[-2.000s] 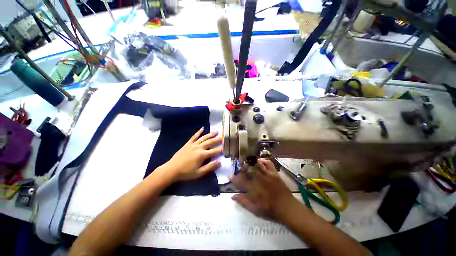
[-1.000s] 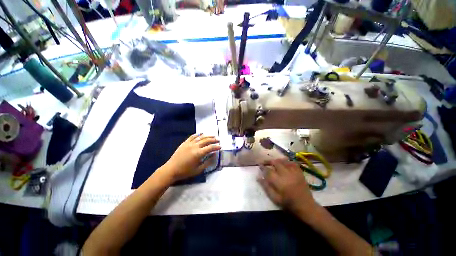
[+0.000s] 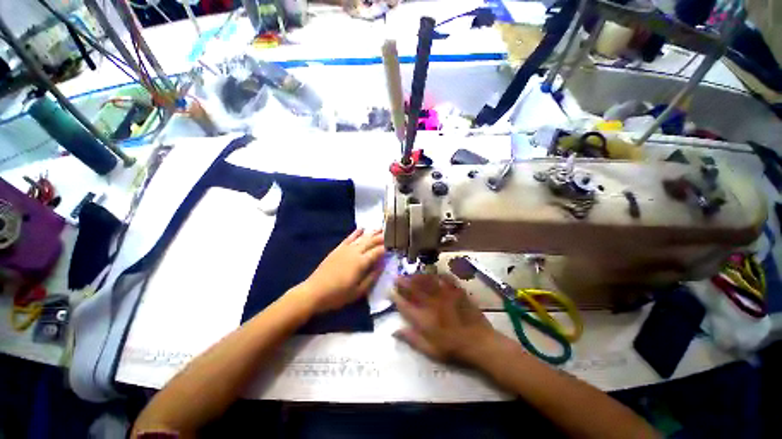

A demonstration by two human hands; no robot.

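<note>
A navy panel (image 3: 300, 249) lies flat left of the cream sewing machine (image 3: 549, 201), with white cloth (image 3: 380, 296) along its right edge. The white cloth reaches under the machine head. My left hand (image 3: 347, 270) lies flat on the navy panel's right part, fingertips beside the machine head. My right hand (image 3: 442, 317) is palm down just in front of the needle area, fingertips near the presser foot, over the white cloth's edge. The foot and needle are mostly hidden. Whether my right fingers pinch cloth is not clear.
Scissors (image 3: 536, 321) with green and yellow handles lie right of my right hand. A smartphone (image 3: 670, 333) lies further right. A long navy and white strip (image 3: 141, 270) curves along the left. A purple machine (image 3: 30, 236) stands far left. Clear plastic bags (image 3: 249, 90) lie behind.
Since one second ago, my right hand has moved left, up to the needle area. My left hand stays on the cloth, fingertips now closer to the machine head. The camera view has shifted.
</note>
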